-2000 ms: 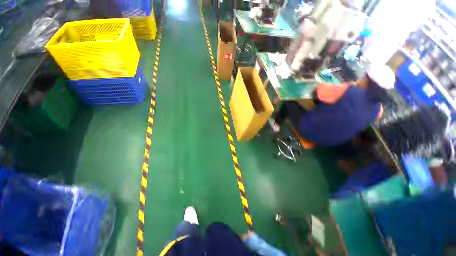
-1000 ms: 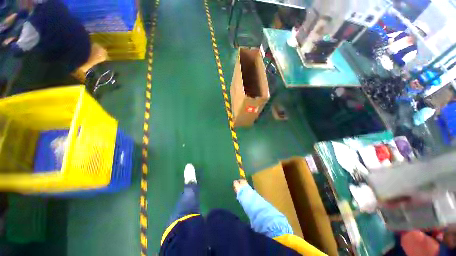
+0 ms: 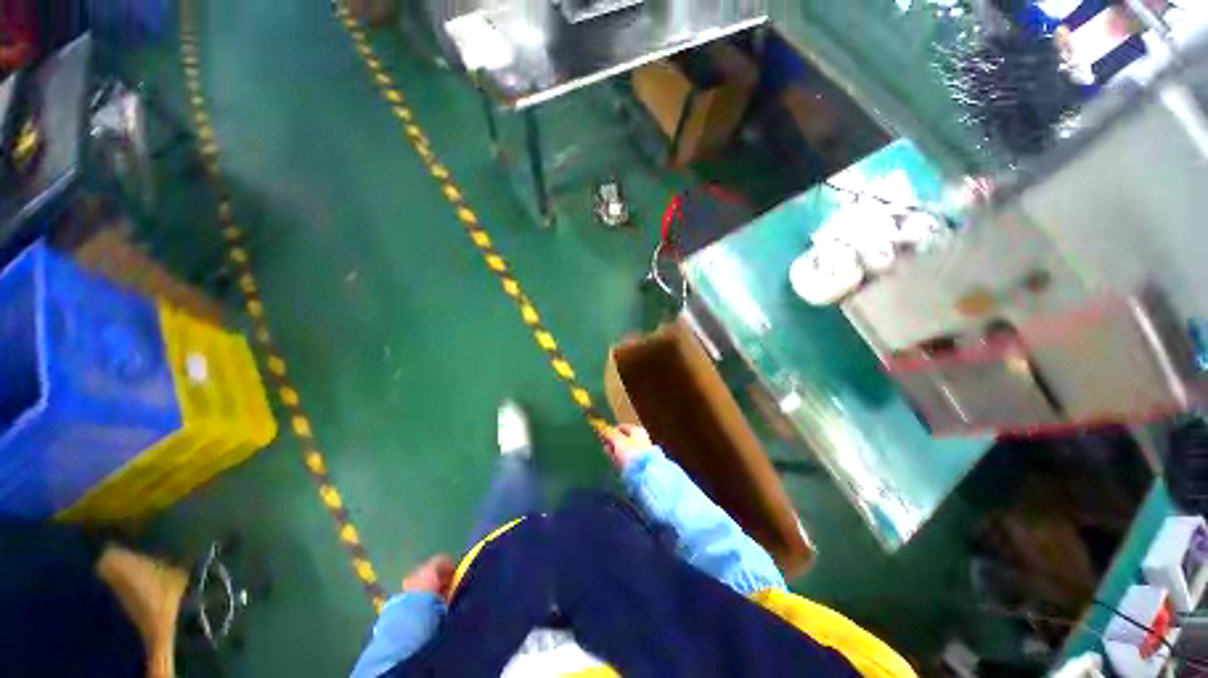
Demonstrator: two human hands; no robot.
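My right hand [image 3: 625, 446] hangs in front of me above the green floor, its light blue sleeve cover reaching down to a yellow sleeve. It is small and blurred, with no object visible in it. My left hand [image 3: 431, 576] shows low at the left beside my dark clothing, also in a light blue sleeve cover; its fingers are too blurred to read. A long open cardboard box [image 3: 709, 457] stands on the floor just right of my right hand. One white shoe [image 3: 514, 429] shows between the hands.
Yellow-black tape lines [image 3: 497, 262] run along the floor. A green bench [image 3: 821, 384] with a large pale machine [image 3: 1020, 318] stands at the right. A metal table [image 3: 583, 53] is ahead. Blue [image 3: 93, 371] and yellow crates [image 3: 219, 397] stand at the left, near a brown seat [image 3: 143, 596].
The view has moved forward along the aisle and turned right. The earlier yellow crate has left view, and a metal table has appeared ahead. My left hand has come into view.
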